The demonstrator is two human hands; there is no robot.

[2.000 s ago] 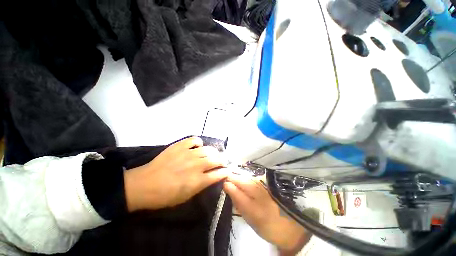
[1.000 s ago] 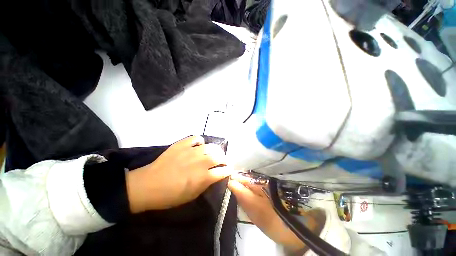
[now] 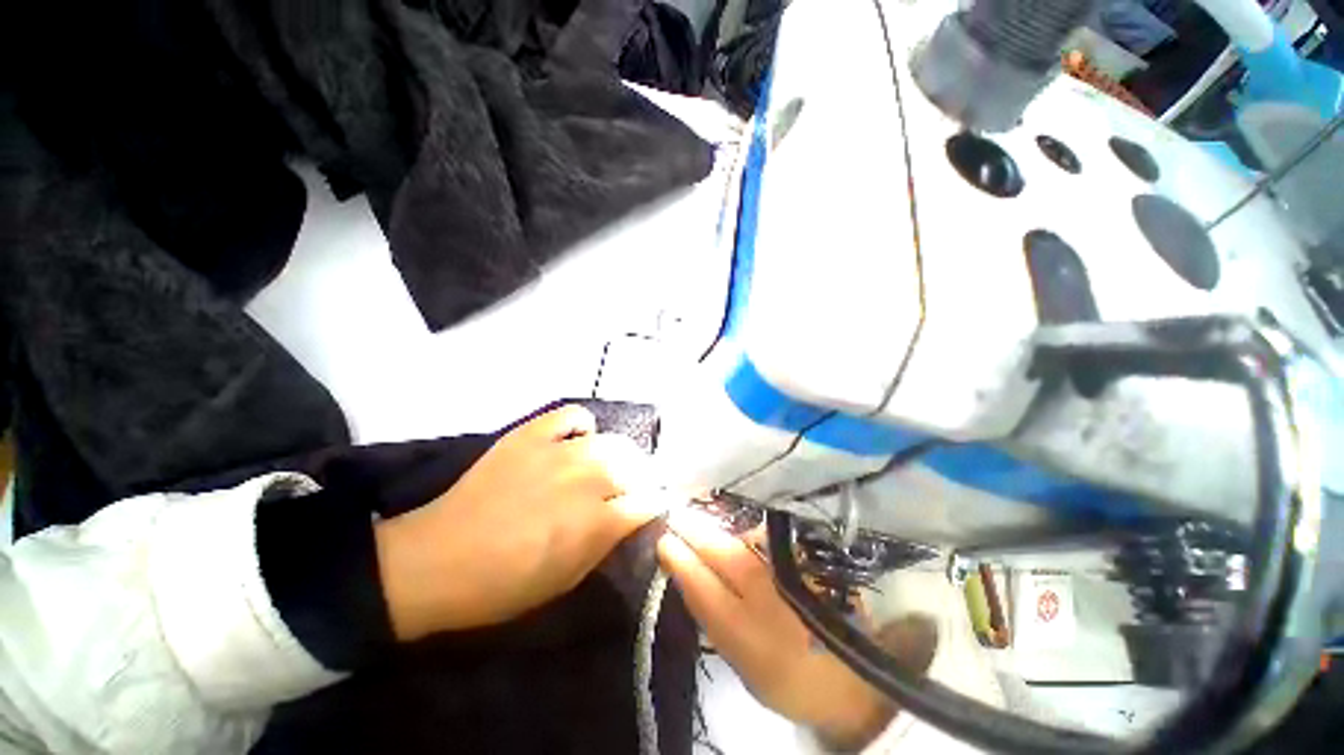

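My left hand (image 3: 509, 524) lies on the dark garment panel (image 3: 457, 679), its fingertips pressing the cloth beside the needle area of the sewing machine (image 3: 840, 251). My right hand (image 3: 767, 634) is on the right side of the cloth edge, its fingertips close to my left fingertips, partly hidden behind a black cable or bar. A whitish strip (image 3: 646, 664) runs down along the cloth edge from between the hands. The presser foot area (image 3: 733, 512) is small and glaring; the needle cannot be made out.
More dark mottled cloth (image 3: 516, 162) is heaped at the upper left on the white table (image 3: 383, 347). A black curved bar (image 3: 943, 705) crosses the lower right. A small green and red item (image 3: 985, 608) and a white card with a red mark (image 3: 1048, 606) lie beyond it.
The machine head has shifted in the view, first right and then back left. Both hands stay at nearly the same place on the cloth, fingertips still close together.
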